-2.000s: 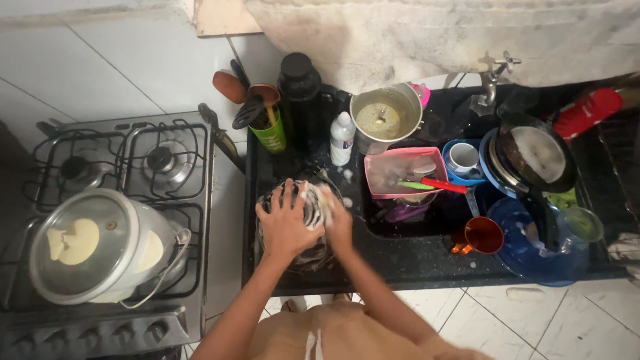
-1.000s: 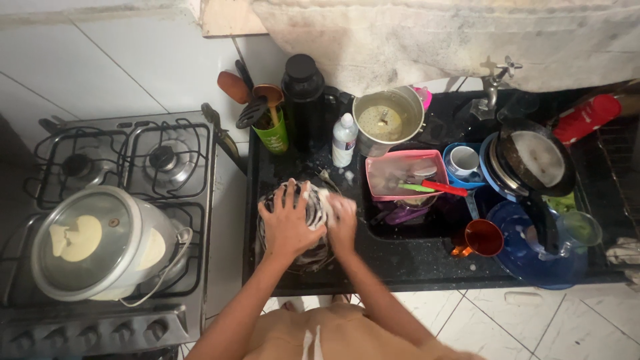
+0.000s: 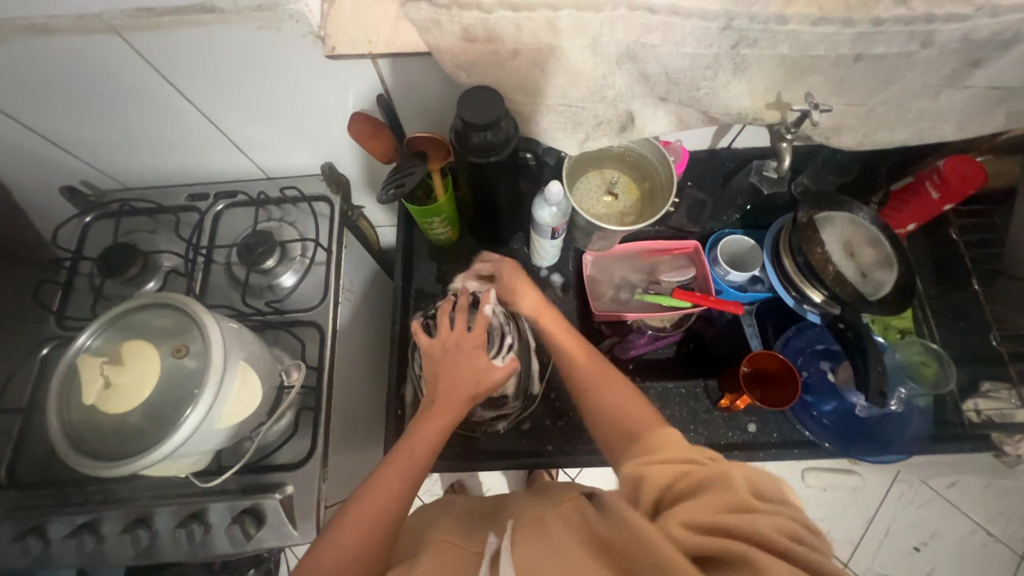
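A round, dark object with wire-like rings [image 3: 512, 384], streaked with white suds, lies on the black counter left of the sink. My left hand [image 3: 464, 344] presses on it from above with the fingers spread. At its far edge my right hand [image 3: 500, 280] is curled and slightly blurred, with suds at the fingers; whether it grips a sponge cannot be made out. Just behind stands a white bottle of liquid [image 3: 550, 224].
Left is a stove [image 3: 320, 384] with a lidded pot [image 3: 144, 384]. Behind stand a green utensil cup [image 3: 434, 212], black thermos [image 3: 484, 160] and metal pot [image 3: 620, 192]. Rightward are a pink basin [image 3: 648, 280], orange mug [image 3: 770, 379], blue bowl [image 3: 832, 416], frying pan [image 3: 856, 256] and faucet [image 3: 788, 136].
My right hand has moved from the right side of the sudsy object to its far edge. My left hand stays spread on top.
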